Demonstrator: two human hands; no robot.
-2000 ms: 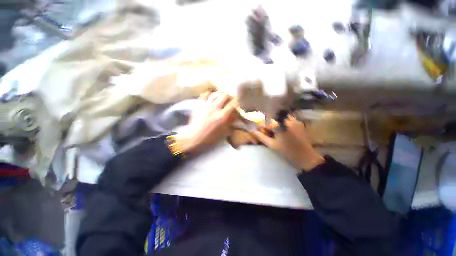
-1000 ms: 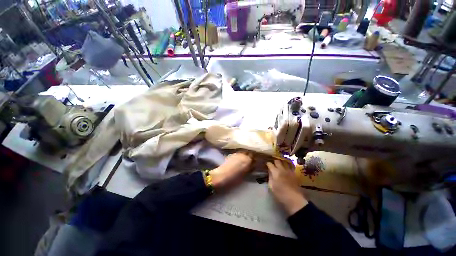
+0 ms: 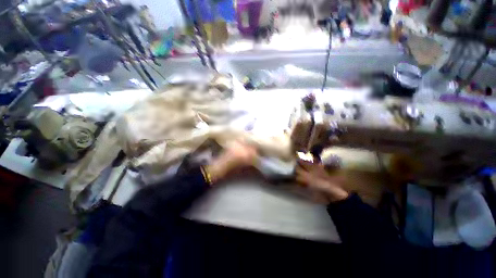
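The beige garment shell (image 3: 168, 114) lies in a crumpled heap left of the sewing machine head (image 3: 375, 127), and one part runs to the needle area (image 3: 304, 156), where a small light glows. A strip of pale grey-white lining (image 3: 274, 166) shows between my hands. My left hand (image 3: 236, 159) is on the cloth left of the needle, its fingers blurred. My right hand (image 3: 318, 180) is just below the needle area at the cloth's right end. Blur hides whether either hand pinches the cloth.
A phone (image 3: 419, 214) lies on the table at the right, beside a pale oval item (image 3: 474, 218). A dark spool with a pale top (image 3: 407, 76) stands behind the machine head. A second machine (image 3: 76, 136) is at the left. Another worktable is behind.
My left hand has moved left and up, away from the needle. More lining shows between my hands. My right hand stays near the needle. The view has shifted slightly and blurred.
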